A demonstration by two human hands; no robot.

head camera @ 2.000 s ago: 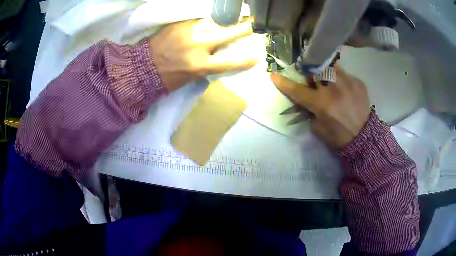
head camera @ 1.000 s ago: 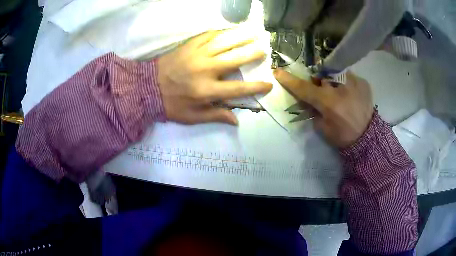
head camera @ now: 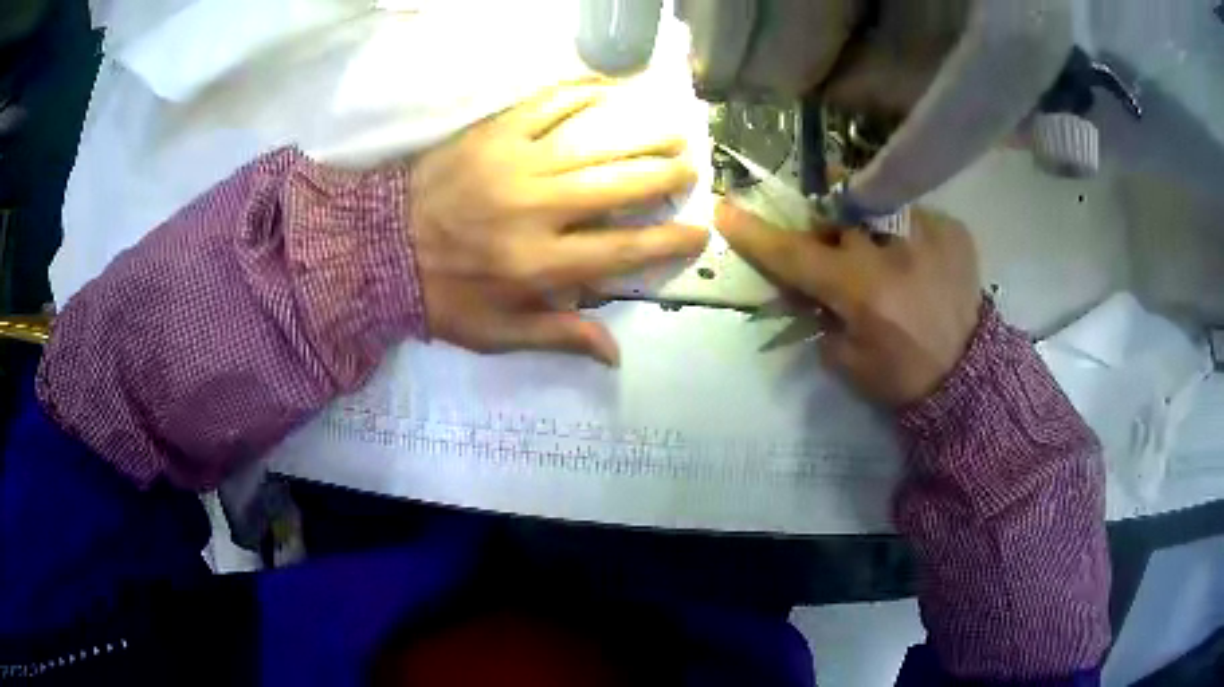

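Observation:
White fabric (head camera: 322, 94) lies on the machine table, overexposed under the lamp at the presser foot (head camera: 729, 172). My left hand (head camera: 550, 222) lies flat on it left of the needle area, fingers spread. My right hand (head camera: 893, 295) is right of the presser foot, index fingertip close to it. The pointed blades of thread snips (head camera: 789, 330) stick out from under my right hand, which holds them. The snips' handle is hidden by the hand.
The machine head (head camera: 940, 114) covers the top right, with a ridged white knob (head camera: 1066, 144). Crumpled white scraps (head camera: 1121, 362) lie at the right of the table. A printed ruler scale (head camera: 510, 443) runs along the curved front edge. A yellow rail end shows at far left.
The tan card seen two seconds ago is out of sight. My left hand has moved down and spread out. The thin edge line right of my left fingers has gone, showing plate holes there.

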